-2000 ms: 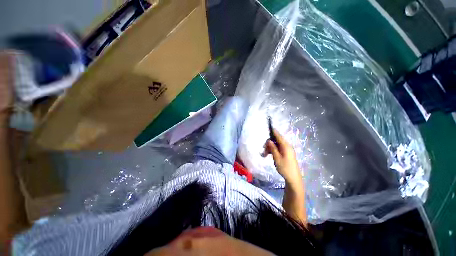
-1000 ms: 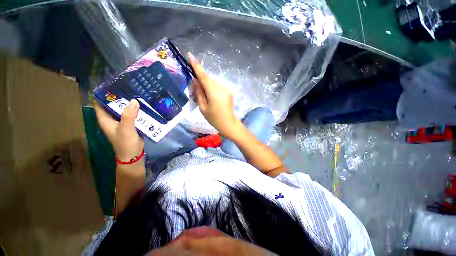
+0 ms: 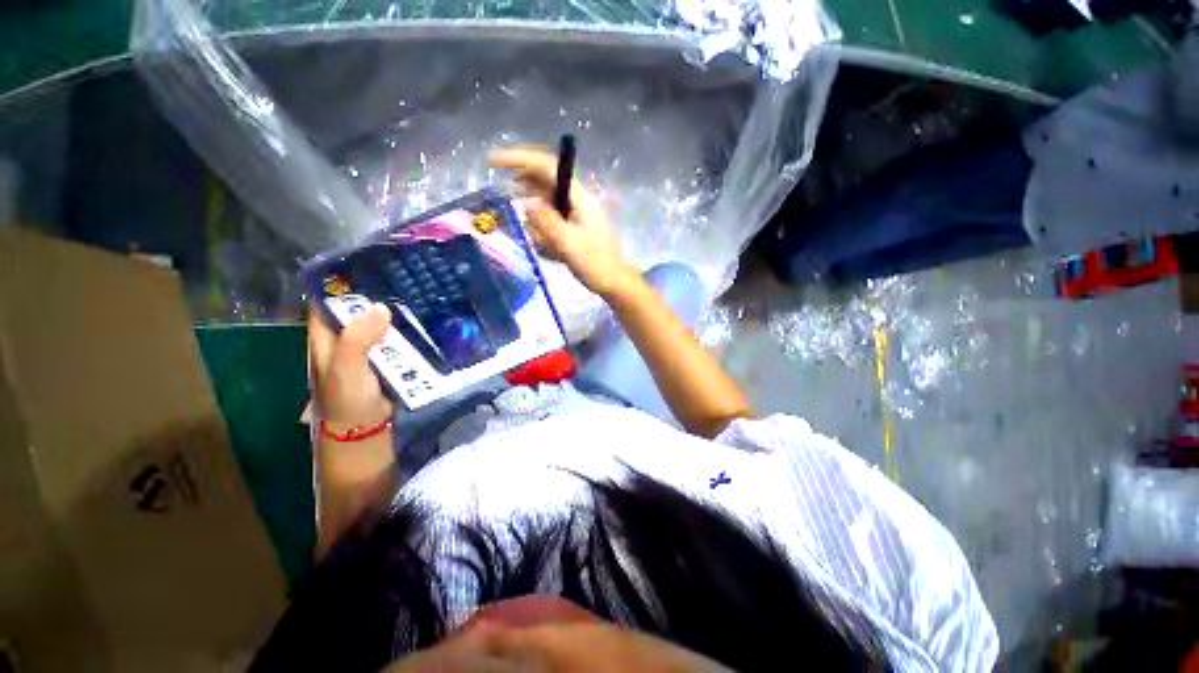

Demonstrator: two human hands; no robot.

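Observation:
A dark blue and white retail box [image 3: 441, 302] with a picture of a black keypad device lies tilted over my lap. My left hand [image 3: 352, 375], with a red wrist cord, is shut on its lower left corner, thumb on top. My right hand [image 3: 575, 224] is just beyond the box's upper right corner, apart from it, and holds a thin black pen-like cutter [image 3: 565, 175] pointing up. Whether film is still on the box cannot be told. A clear waste bag [image 3: 776, 145] hangs open from the table edge behind the box, with shiny scraps inside.
A brown shipping carton [image 3: 112, 447] stands at left, beside a green panel [image 3: 250, 421]. The green table [image 3: 920, 33] runs along the top with crinkled film [image 3: 756, 29]. Another person's dark-clad leg [image 3: 907, 210] is at right. Film scraps [image 3: 842, 335] litter the floor. A red object [image 3: 540, 368] is on my lap.
My right hand came in with the cutter from the bag to the box edge, then moved off it. The box, absent at first, is in my left hand and has shifted right and down.

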